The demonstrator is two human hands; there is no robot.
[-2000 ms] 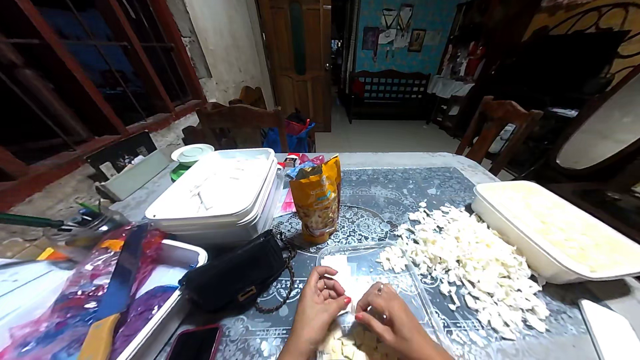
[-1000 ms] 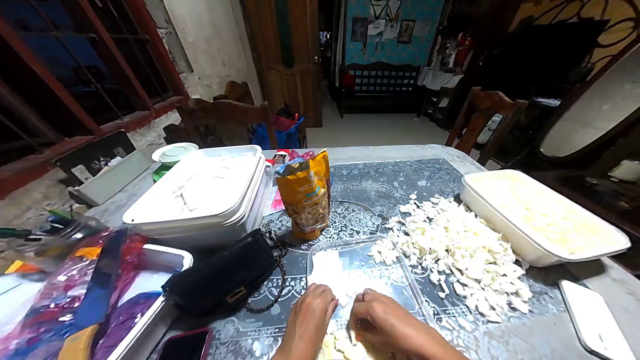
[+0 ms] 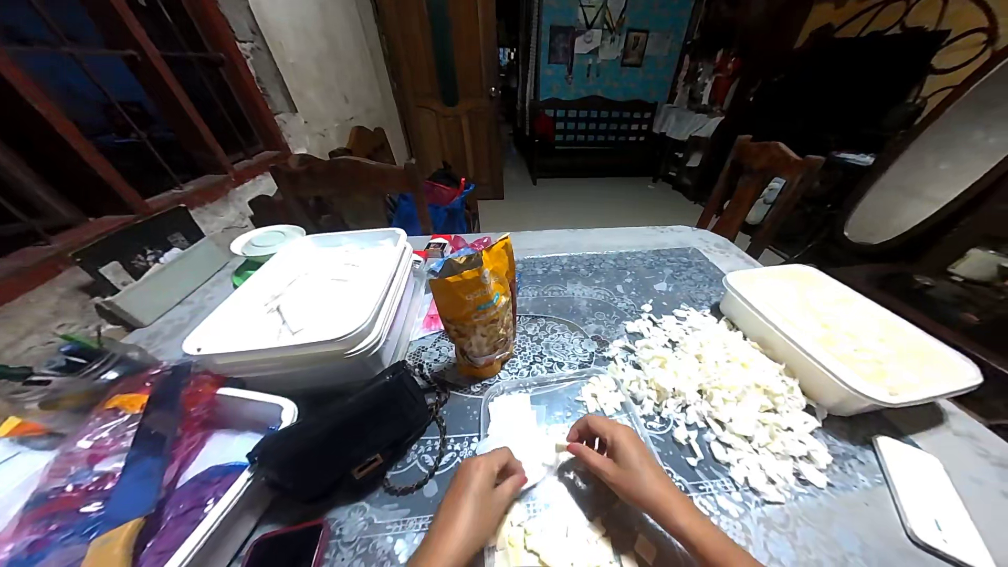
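Note:
My left hand (image 3: 490, 490) rests at the left edge of a clear plastic tray (image 3: 551, 381), its fingers curled by a white sheet or wrapper (image 3: 516, 425); whether it grips this is not plain. Between the thumb and fingertips of my right hand (image 3: 622, 461) is a small pale piece (image 3: 561, 446), held over the tray. Pale yellowish pieces (image 3: 551, 539) lie in the tray's near part, below my hands. A heap of white wrapped pieces (image 3: 717, 386) spreads over the table to the right, some reaching the tray's right edge.
An orange pouch (image 3: 476, 315) stands behind the tray. To the left are a black purse (image 3: 346, 433), stacked white containers (image 3: 303, 299), a phone (image 3: 287, 545) and a knife (image 3: 146, 457) on colourful plastic. At right stand a filled white tub (image 3: 850, 339) and a white flat object (image 3: 937, 500).
My right hand has lifted from the tray's near part and moved slightly away from my left hand, with a small pale piece now visible at its fingertips.

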